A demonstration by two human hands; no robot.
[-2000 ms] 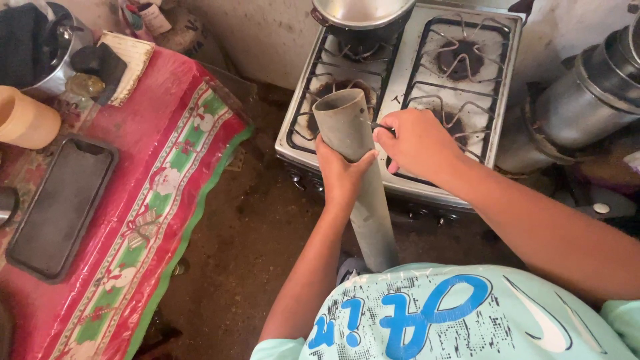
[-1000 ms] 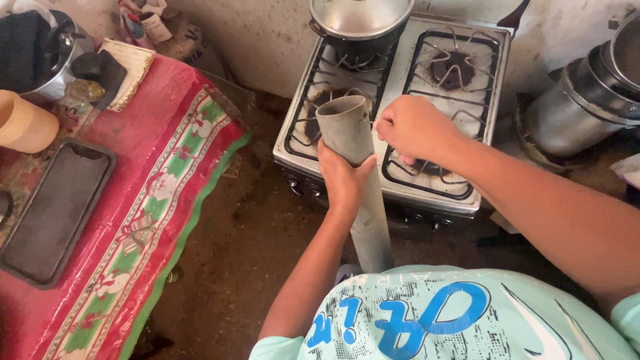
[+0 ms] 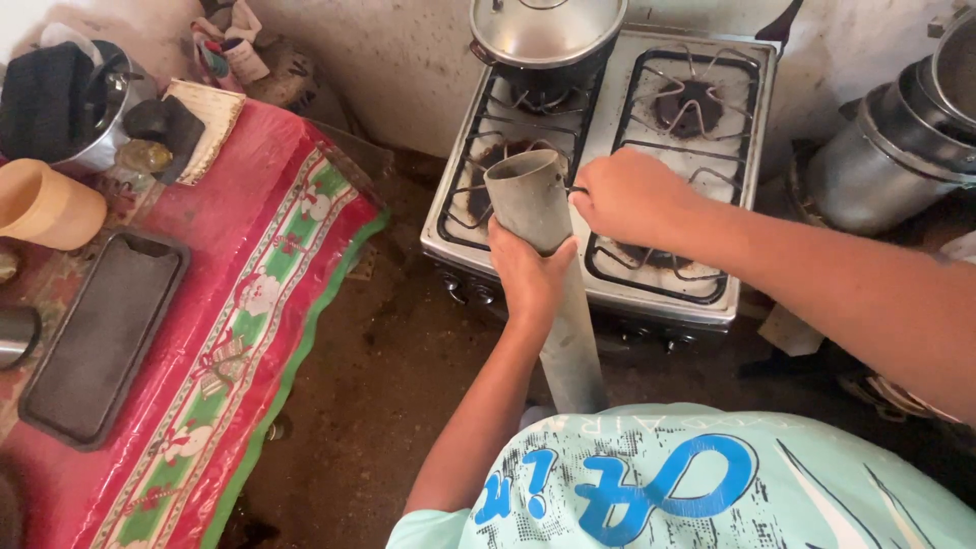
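A long grey pipe (image 3: 573, 335) stands tilted in front of me, its open end up and its lower part hidden by my shirt. My left hand (image 3: 529, 267) is wrapped around it just below the rim. By the small hole near the rim, my right hand (image 3: 629, 194) is closed on a thin dark rod (image 3: 577, 189), whose tip is at the pipe's wall. Most of that rod is hidden in the fist, so its kind cannot be told. Behind both hands is a gas stove (image 3: 610, 99).
A lidded metal pot (image 3: 545, 34) sits on the stove's back left burner. To the left, a table with a red plastic tablecloth (image 3: 252, 191) bears a dark rectangular pan (image 3: 107, 335), an orange plastic container (image 3: 57, 202) and a metal pot (image 3: 137, 99). Stacked pots (image 3: 869, 168) stand at the right.
The right hand has shifted and turned slightly beside the pipe's rim. The left hand keeps its hold on the pipe.
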